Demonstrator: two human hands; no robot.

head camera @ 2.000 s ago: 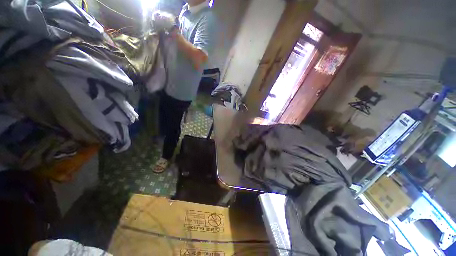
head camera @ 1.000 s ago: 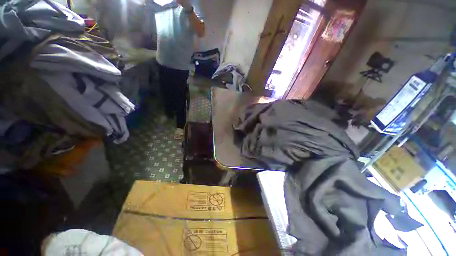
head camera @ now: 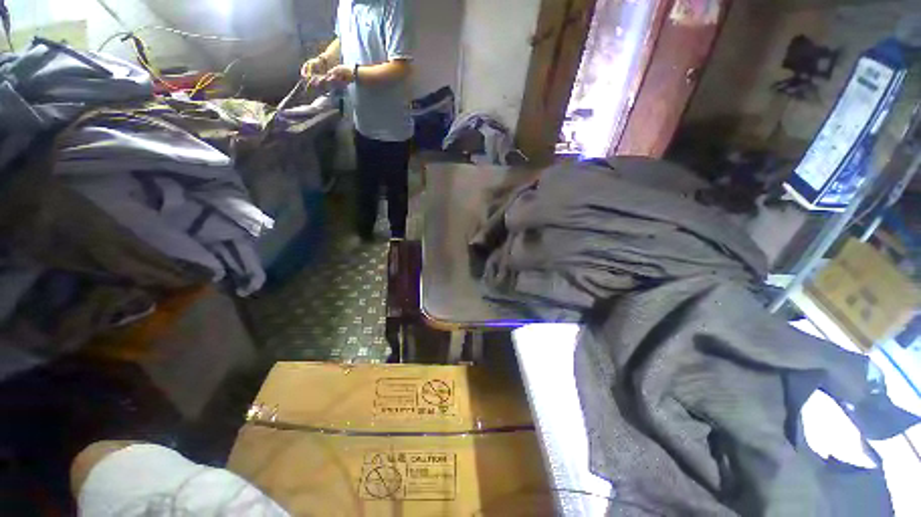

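Note:
Neither of my hands shows in the picture. A dark grey garment bundle (head camera: pixel 626 237) lies heaped over a side table (head camera: pixel 444 242) in front of me to the right. A matt grey shell fabric piece (head camera: pixel 697 374) spills from it over the white table edge (head camera: pixel 553 404), in loose folds. A closed cardboard box (head camera: pixel 404 404) with printed caution marks stands in front of me at the lower middle. A white cloth-covered shape (head camera: pixel 172 490) is cut off by the bottom left edge; I cannot tell what it is.
A large pile of grey and pale garments (head camera: pixel 151 162) is at the left. A person (head camera: pixel 379 91) stands beyond on the patterned green floor (head camera: pixel 323 313), holding something thin. A doorway (head camera: pixel 616 76) is behind. Another cardboard box (head camera: pixel 863 288) sits at the right.
The view has shifted, and the side table and garment bundle appear larger. The person has turned and now stands with both hands in front, by the left pile.

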